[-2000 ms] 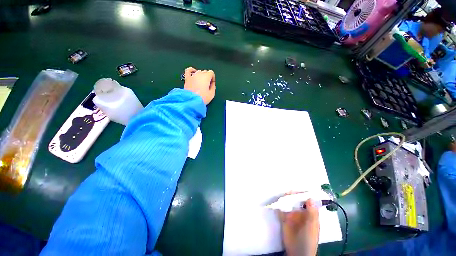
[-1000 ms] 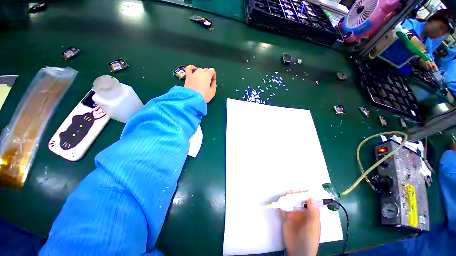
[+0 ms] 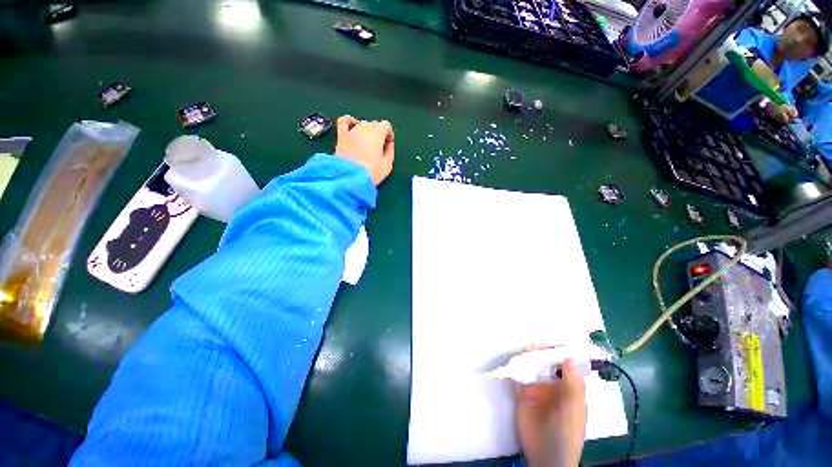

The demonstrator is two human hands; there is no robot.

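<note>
My left hand (image 3: 367, 146), in a blue sleeve, rests on the dark green bench beyond the paper with its fingers curled; its fingertips are hidden and no object shows in it. A small electronic module (image 3: 315, 125) lies just left of it, apart from the fingers. My right hand (image 3: 553, 412) grips the clear-white dispensing syringe (image 3: 531, 366) over the lower part of the white paper sheet (image 3: 493, 264). The syringe's pale tip points left. A black cable and the green cap are at its rear.
Left are a plastic bottle (image 3: 212, 180), phone (image 3: 144, 234) and clear bag (image 3: 64, 219). White pieces (image 3: 447, 168) lie beyond the paper. The controller (image 3: 735, 337) with its hose is right. Black trays (image 3: 538, 32), a pink fan (image 3: 670, 29) and a person (image 3: 785, 55) are farther off.
The modules and white pieces have shifted left together, while the paper, phone and bottle stayed. The module partly behind my left hand now lies clear of it. Both hands have barely moved.
</note>
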